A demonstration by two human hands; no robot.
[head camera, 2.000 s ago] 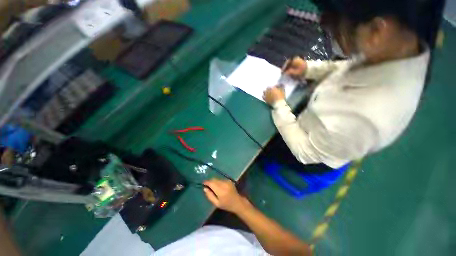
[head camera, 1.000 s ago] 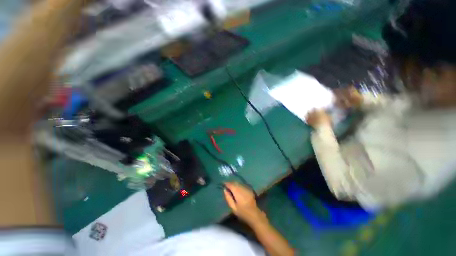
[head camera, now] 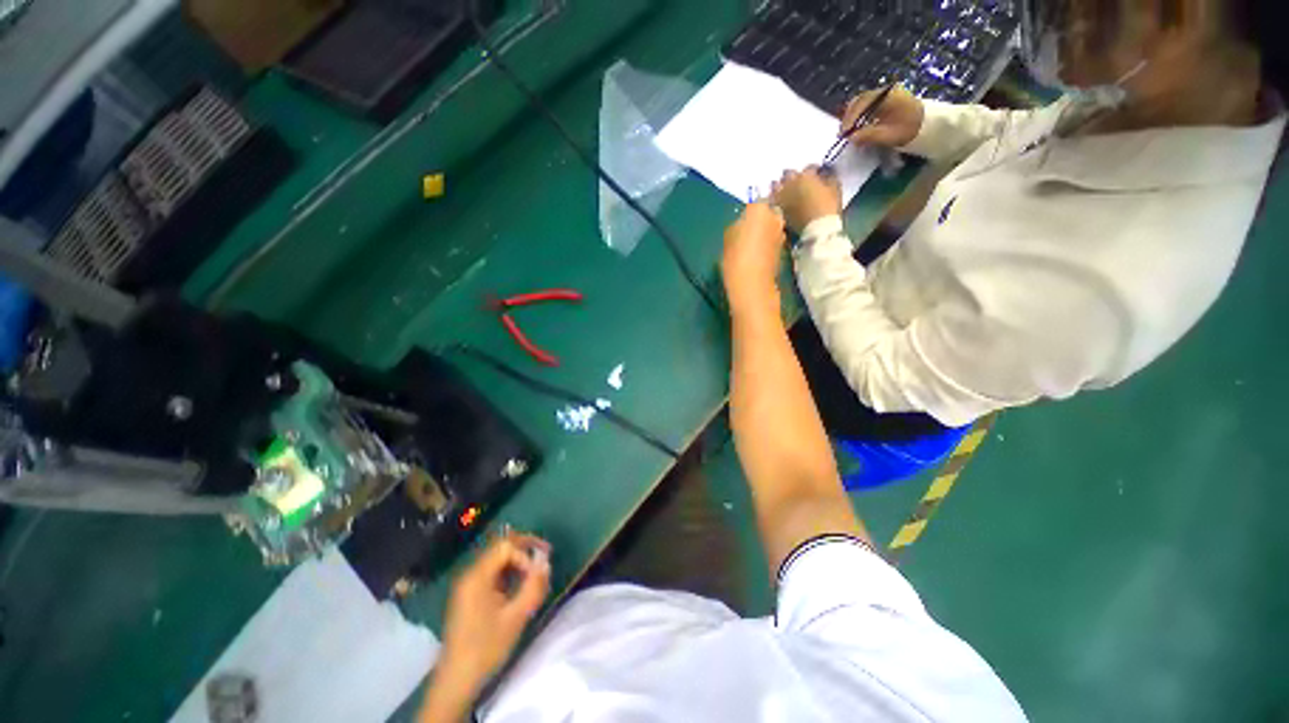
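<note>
My left hand (head camera: 495, 593) is in front of the fixture base, its fingertips pinched on a small silver part (head camera: 526, 555), partly hidden by the fingers. My right hand (head camera: 754, 243) is stretched out to the edge of the white paper (head camera: 749, 127), close to the other worker's hand; what its fingers hold is not clear. The black fixture base (head camera: 481, 438) shows a red light. Its clear pressure head (head camera: 318, 480) has a lit green board. Several silver modules (head camera: 233, 696) lie grouped on the white sheet (head camera: 318, 650).
A worker (head camera: 1018, 283) sits at the right, holding a dark slim tool, beside a black gridded tray (head camera: 877, 50). Red-handled pliers (head camera: 530, 325), white scraps (head camera: 580, 415) and a black cable (head camera: 580, 156) lie on the green bench. A clear bag (head camera: 629, 170) lies by the paper.
My right hand has left the bench edge near the white scraps and reached out to the neighbour's paper. My left hand has come into view in front of the fixture with a small part.
</note>
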